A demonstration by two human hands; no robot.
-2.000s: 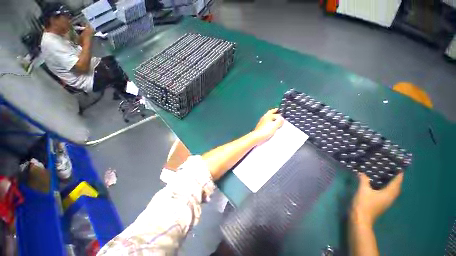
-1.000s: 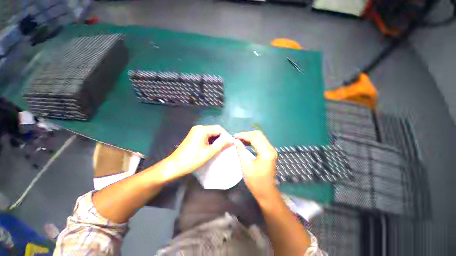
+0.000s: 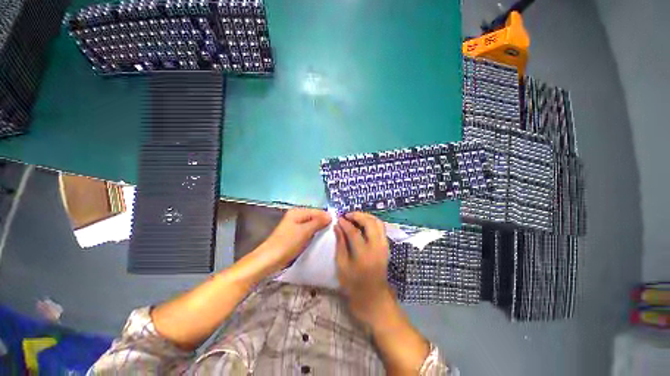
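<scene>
My left hand (image 3: 300, 231) and my right hand (image 3: 364, 253) meet at the table's front edge. Both pinch a white label sheet (image 3: 314, 263), which hangs down between them in front of the shirt. A tiny pale spot shows at the fingertips; whether it is a label cannot be told. A keyboard (image 3: 408, 176) lies on the green table (image 3: 323, 95) just beyond my hands, slightly tilted, its left end near my fingers. Another keyboard (image 3: 176, 40) lies at the far left.
A ribbed black tray (image 3: 176, 176) overhangs the table's front edge at left. Keyboard stacks (image 3: 507, 176) stand beside the table at right, near an orange handle (image 3: 503, 45). Loose papers (image 3: 422, 236) and brown board (image 3: 89, 200) lie at the near edge. A dark stack (image 3: 26, 62) is at far left.
The view has turned down and closer. The keyboard carried in both hands two seconds ago now lies on the table. Both hands hold the white sheet, as one second ago.
</scene>
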